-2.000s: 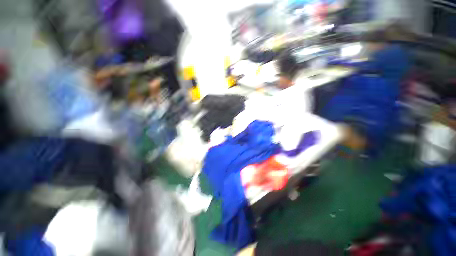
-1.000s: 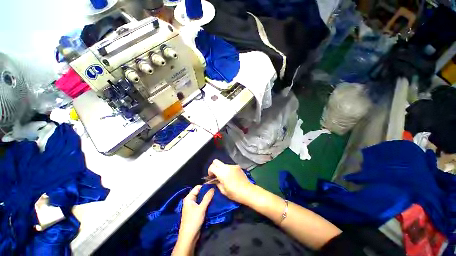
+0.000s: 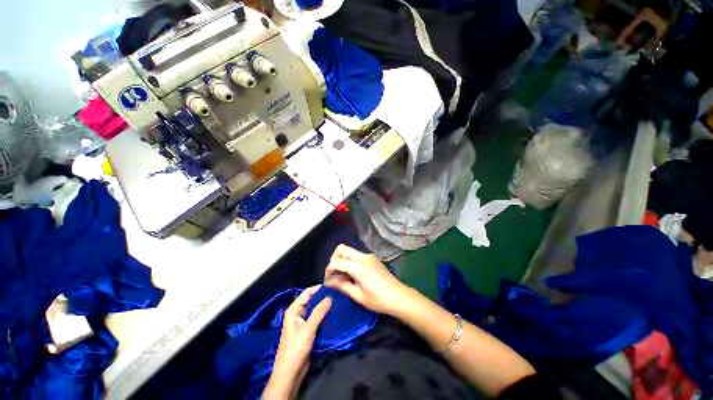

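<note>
A shiny blue garment piece (image 3: 344, 322) lies bunched in my lap over dark star-patterned clothing. My left hand (image 3: 303, 320) holds its upper edge between thumb and fingers. My right hand (image 3: 358, 280) is just above and to the right of my left fingertips, with its fingers curled together and slightly blurred. Whether a small tool or thread is between the right fingers cannot be made out.
A cream overlock machine (image 3: 234, 101) stands on the white table (image 3: 188, 301). A blue garment pile (image 3: 62, 273) with a pale block lies at left. Red thread (image 3: 342, 208) is at the table edge. White bags (image 3: 422, 203) and more blue fabric (image 3: 610, 273) are at right.
The first blurred view of the room has given way to the machine and lap. Since one second ago, my right hand has shifted slightly, and the dark tool seen in its fingers no longer shows.
</note>
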